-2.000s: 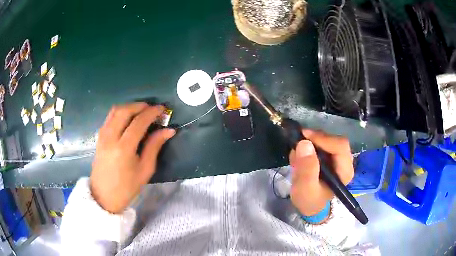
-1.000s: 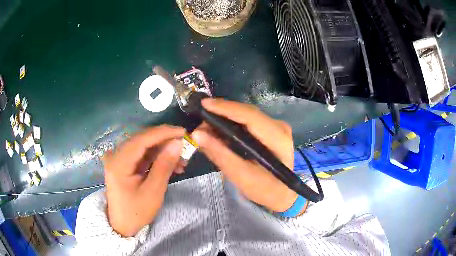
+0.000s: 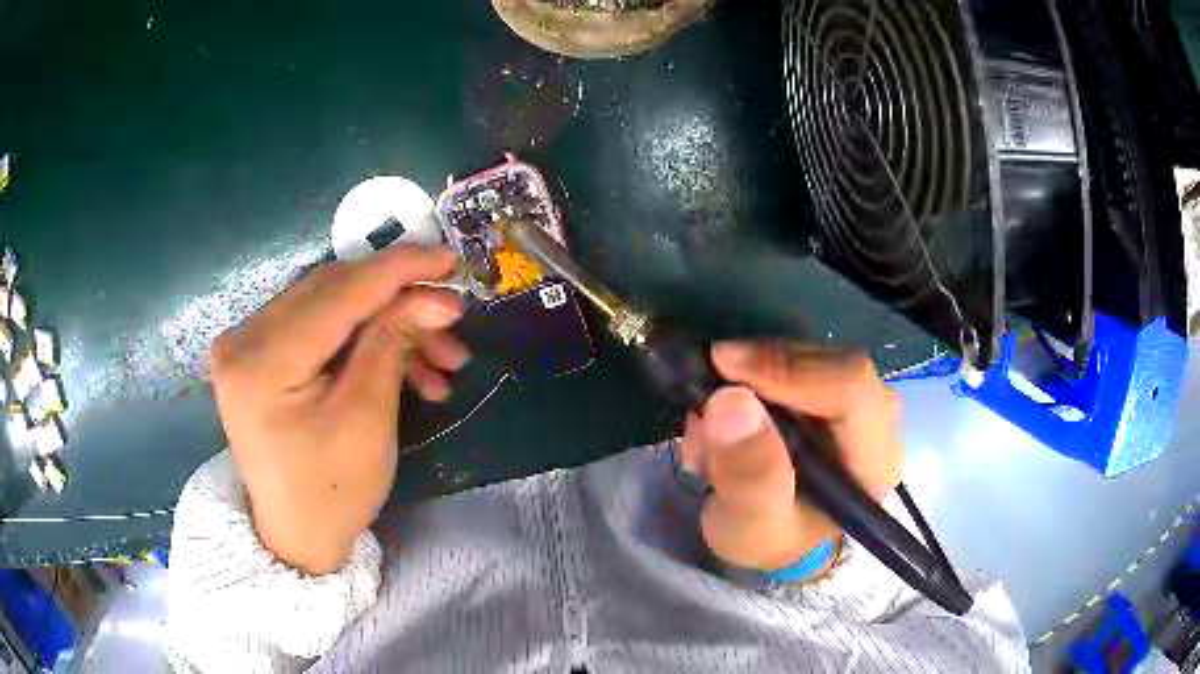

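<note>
The watch housing (image 3: 507, 211), a pinkish rounded frame with a circuit board and orange flex cable (image 3: 520, 267), lies face up on the mat. The black display screen (image 3: 546, 332) with a small white label lies just below it. My right hand (image 3: 796, 454) holds the black soldering iron (image 3: 684, 375); its metal tip reaches over the board. My left hand (image 3: 323, 382) is at the housing's left edge, fingertips pinched on a small pale piece, mostly hidden. A thin solder wire (image 3: 461, 424) curves out below the left hand.
A white disc (image 3: 382, 217) lies left of the housing, partly behind my left hand. Several small white-yellow components (image 3: 40, 395) lie at the far left. The tip cleaner bowl (image 3: 599, 29) is cut off at the top. A black fan (image 3: 869, 145) stands at right, with a blue stool (image 3: 1119, 395) beyond the bench edge.
My hands were together over the small piece and have moved apart. My left hand has moved up to the housing; the iron has drawn back right, uncovering the flex cable and screen.
</note>
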